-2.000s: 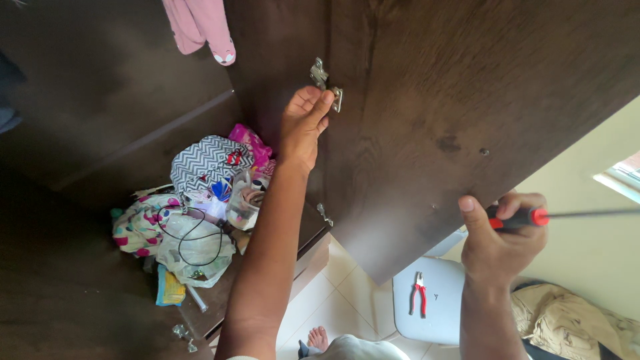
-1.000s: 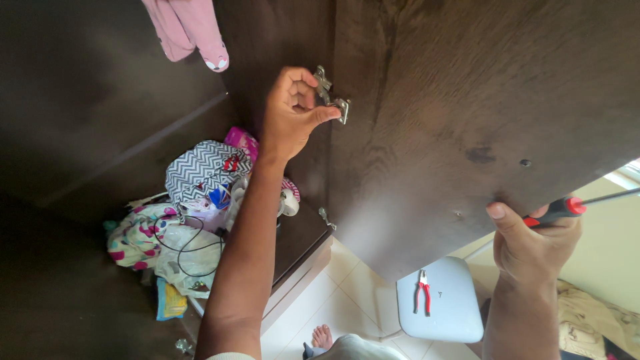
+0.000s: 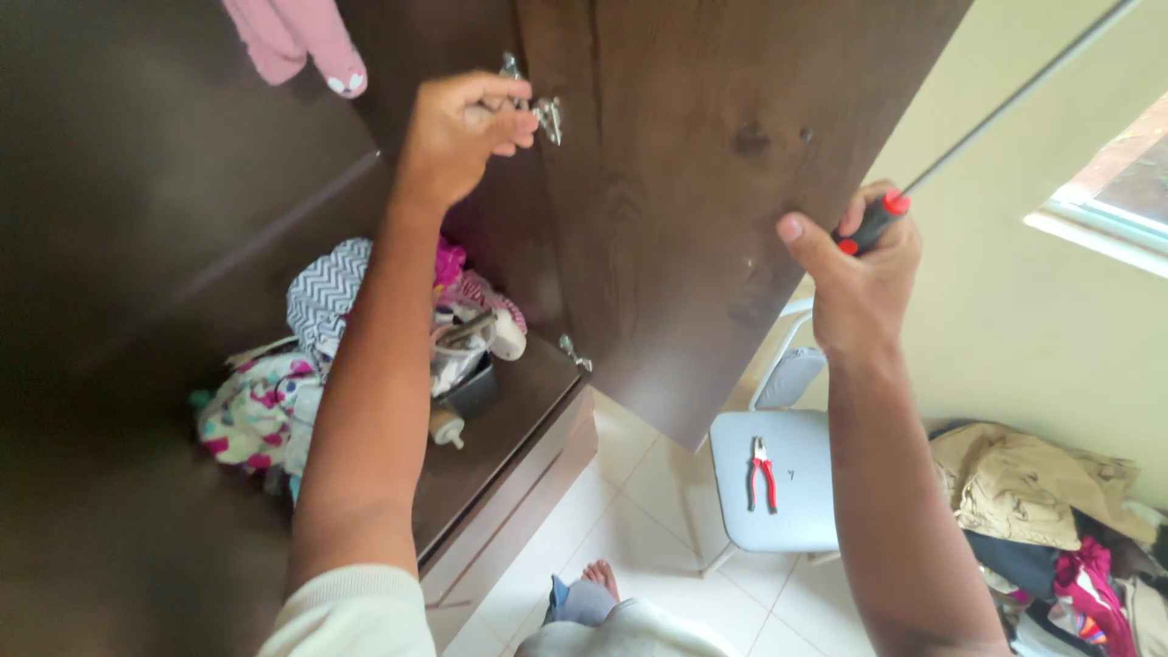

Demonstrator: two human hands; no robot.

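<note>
My left hand point(image 3: 470, 132) is at the upper metal hinge point(image 3: 549, 119) of the dark wooden cabinet door point(image 3: 675, 182), fingers curled beside it; whether they grip it is blurred. My right hand point(image 3: 867, 274) is closed round the black and red handle of a screwdriver point(image 3: 871, 224), whose long shaft points up and right. Its thumb lies near the door's outer edge. A lower hinge point(image 3: 575, 354) joins the door to the cabinet side near the shelf.
Clothes and small items point(image 3: 274, 392) lie on the cabinet shelf point(image 3: 538, 392). Red-handled pliers point(image 3: 761, 474) rest on a pale blue chair seat point(image 3: 730, 520). Pink fabric point(image 3: 301, 36) hangs at the upper left. A clothes pile point(image 3: 1013, 474) is at the lower right, and a window point(image 3: 1122, 182) at the right.
The door stands at a different angle, its outer edge farther left in view, with my right hand still beside it. The screwdriver shaft now points more steeply upward. My left hand remains by the upper hinge.
</note>
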